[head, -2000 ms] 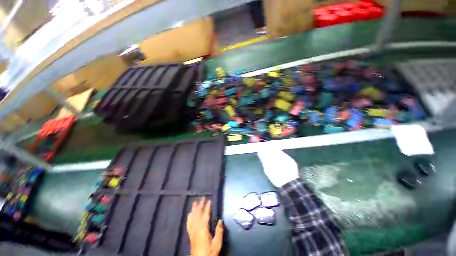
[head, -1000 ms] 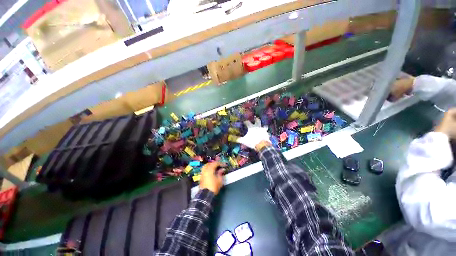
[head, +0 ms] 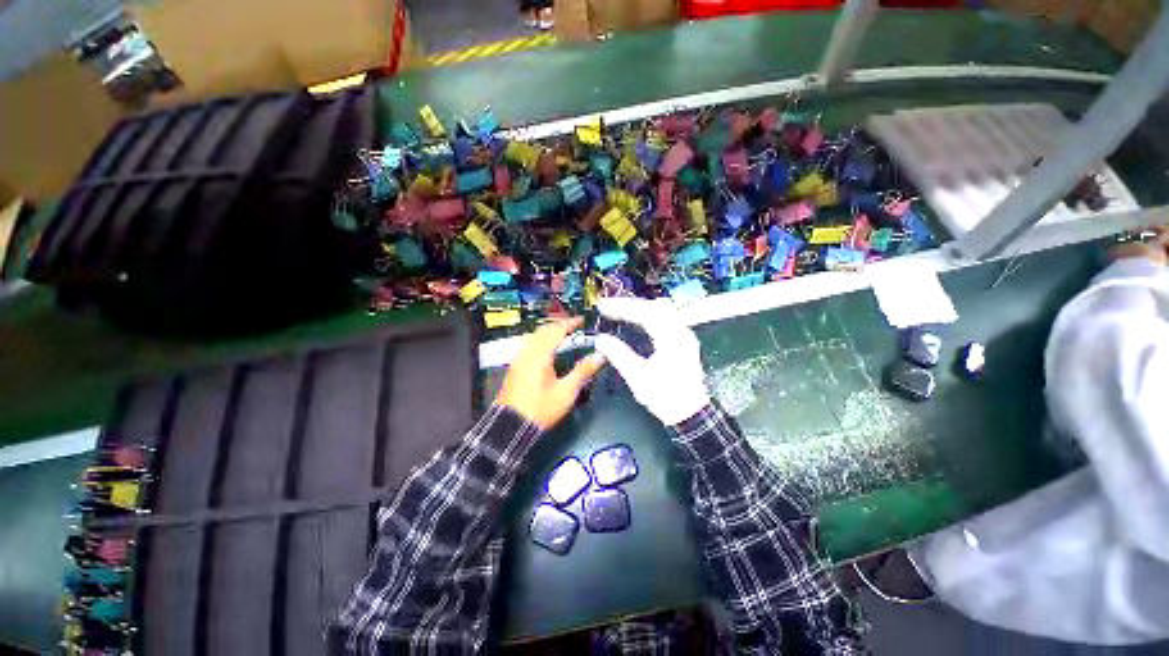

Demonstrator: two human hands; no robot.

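My bare left hand (head: 544, 374) and my white-gloved right hand (head: 656, 359) are close together at the rail in front of the clip pile. Their fingertips nearly meet around something small and dark that I cannot make out. The big pile of coloured binder clips (head: 618, 228) lies just beyond the rail. Four dark rounded-square parts (head: 606, 509) with shiny faces lie close together on the bench below my hands. The large dark foam tray (head: 301, 436) is left of my left hand, with a row of mixed-colour clips (head: 113, 551) along its far-left edge.
Stacked black ribbed trays (head: 192, 192) stand behind the foam tray. A white rail (head: 820, 292) crosses the bench. At the right are a white paper (head: 915, 297), several small dark parts (head: 913, 379), a pale slotted tray (head: 981, 160), a slanted metal post (head: 1070, 141) and a person in a pale coat (head: 1115, 385).
My right hand has drawn back from the clip pile, and my left hand has met it at the rail. The view has shifted. The neighbouring person's arm no longer reaches to the pale tray.
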